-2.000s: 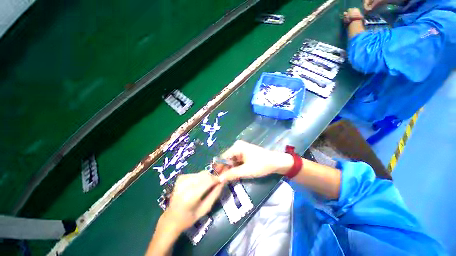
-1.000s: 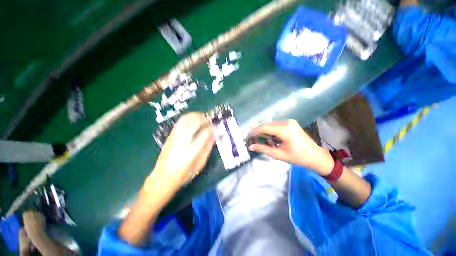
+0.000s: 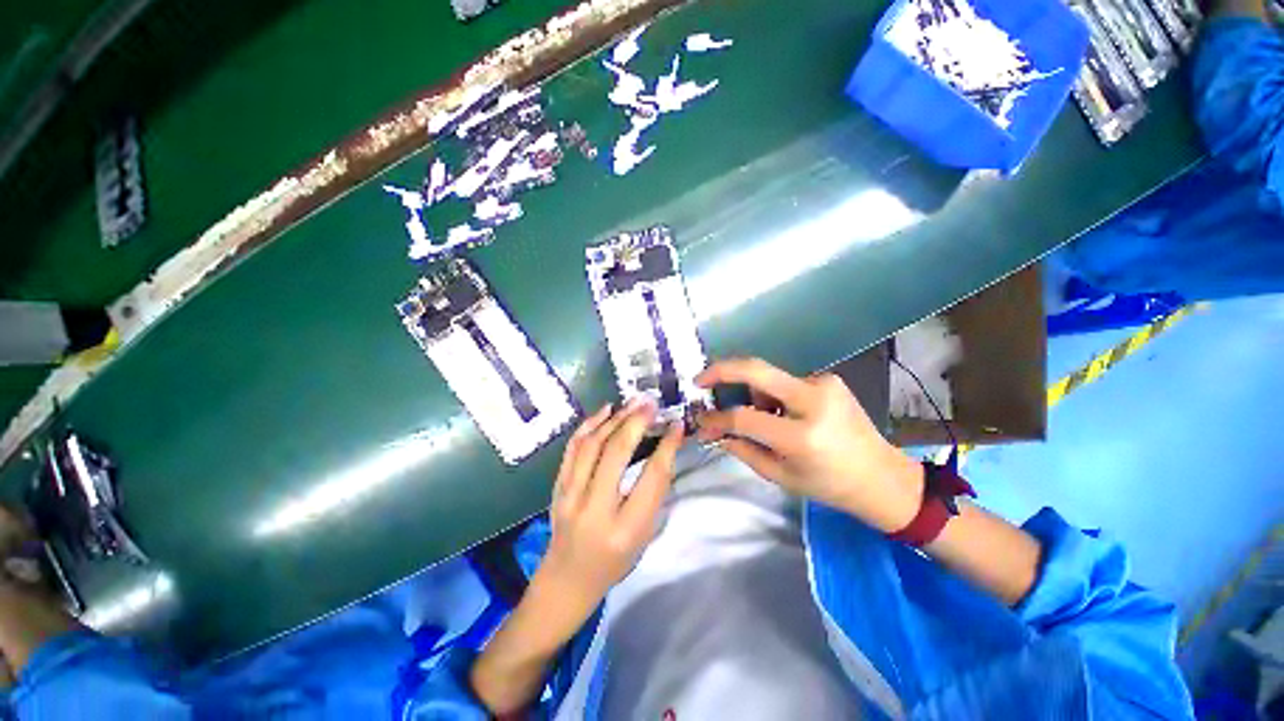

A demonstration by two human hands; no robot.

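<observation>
A silver-white phone frame [image 3: 656, 317] with a dark central strip lies on the green bench in front of me. My left hand [image 3: 613, 493] is at its near end, fingertips touching it. My right hand [image 3: 803, 437] is at its near right corner, thumb and fingers close together, with something small and dark between them that I cannot make out. A second phone frame [image 3: 493, 369] lies to the left, untouched. Loose white and dark slivers [image 3: 493, 162] lie in a pile beyond the frames.
A blue bin [image 3: 901, 99] of white strips stands at the upper right, beside several more frames [image 3: 1112, 85]. The worn rail [image 3: 268, 197] borders the belt, which carries another frame [image 3: 121, 180]. Other people's blue sleeves show at both sides. An open brown box [image 3: 1007, 366] is below the bench edge.
Both hands have moved to the near end of the frame; my left hand has left its upper left side, uncovering the second frame. The view has shifted, so the bench things sit higher.
</observation>
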